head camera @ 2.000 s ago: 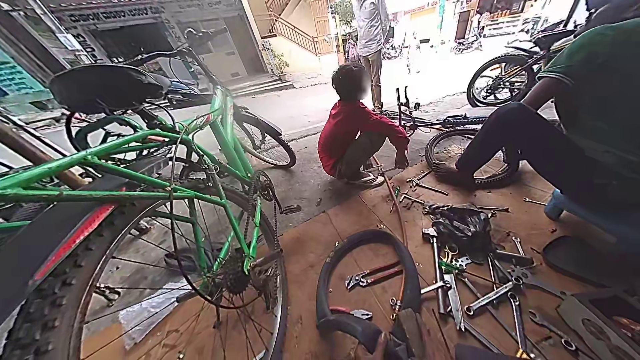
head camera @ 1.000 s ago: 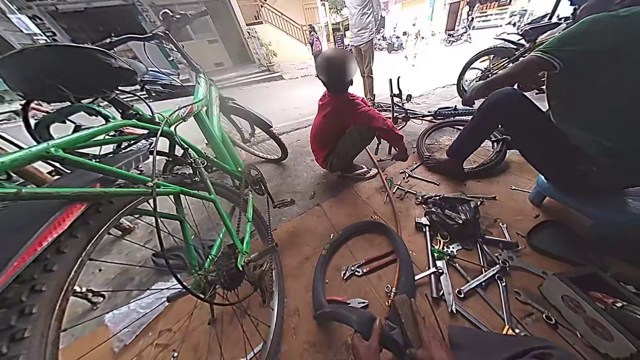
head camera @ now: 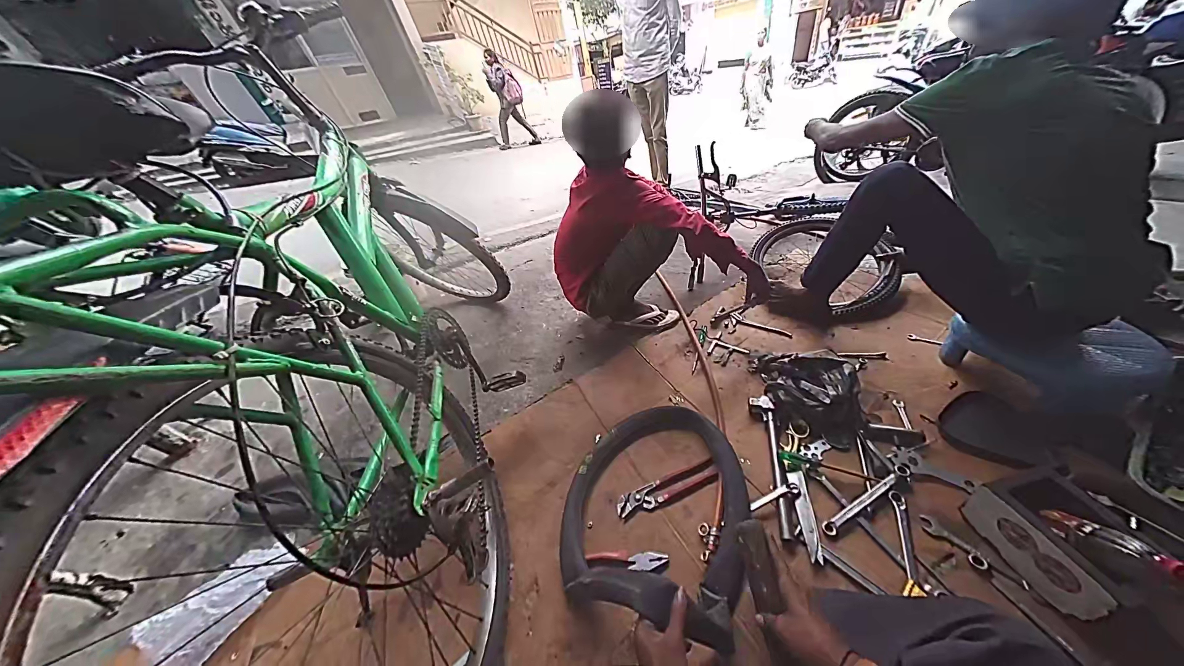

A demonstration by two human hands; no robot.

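Observation:
A black rubber inner tube (head camera: 592,462) lies in a loop on the brown board at the lower middle. My left hand (head camera: 668,634), at the bottom edge, grips its near part, with the thumb on top. Just to the right, my right hand (head camera: 800,634) is closed on a dark, worn bar-like tool (head camera: 760,564) that stands beside the tube; its exact kind is unclear. Red-handled slip-joint pliers (head camera: 668,490) lie inside the loop. A second pair of pliers (head camera: 643,561) is partly hidden by the tube. An orange hose (head camera: 710,388) runs behind and under the loop.
A green bicycle (head camera: 347,370) stands at left. Spanners (head camera: 862,504), a hammer (head camera: 772,444) and a black plastic bag (head camera: 814,398) lie at right, near a toolbox (head camera: 1036,546). A person in red (head camera: 620,231) squats ahead; another in green (head camera: 1054,185) sits at right, near a bicycle wheel (head camera: 869,277).
Two seconds ago the hands were mostly below the frame; now both show more clearly at the tube. The squatting person's arm has reached lower, toward the small tools on the board.

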